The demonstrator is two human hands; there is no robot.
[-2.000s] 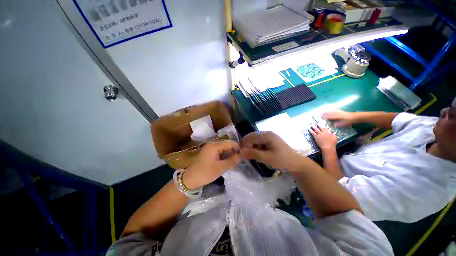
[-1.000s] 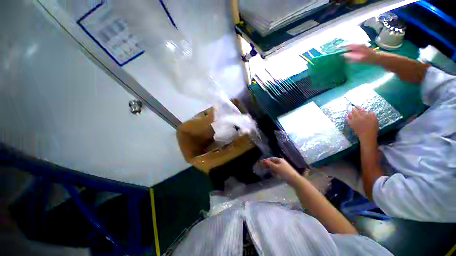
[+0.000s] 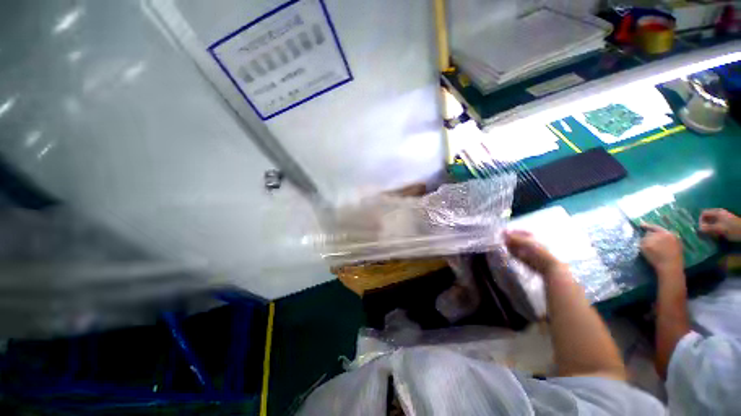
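Observation:
A clear, shiny sheet of bubble wrap (image 3: 475, 201) is stretched sideways in front of me, over the open brown cardboard box (image 3: 398, 275). My right hand (image 3: 532, 250) grips its right end, beside the bench edge. The sheet runs left into a motion blur in front of the door, and its far end cannot be made out. My left hand cannot be made out; only a blurred greyish streak shows at the left. More crumpled clear wrap hangs below my right hand. A whitish bolster of wrap (image 3: 504, 345) lies across my lap.
At right, a co-worker's hands (image 3: 665, 248) are on a green board over bubble sheets on the green bench (image 3: 662, 166). A dark ridged tray (image 3: 581, 172), a board rack and a squat bottle (image 3: 705, 104) stand behind. The white door (image 3: 146, 154) is at left.
The wrap, raised over the box before, is now stretched sideways with my right hand gripping its right end. The view has shifted left. The co-worker's green board is now down on the bubble sheets.

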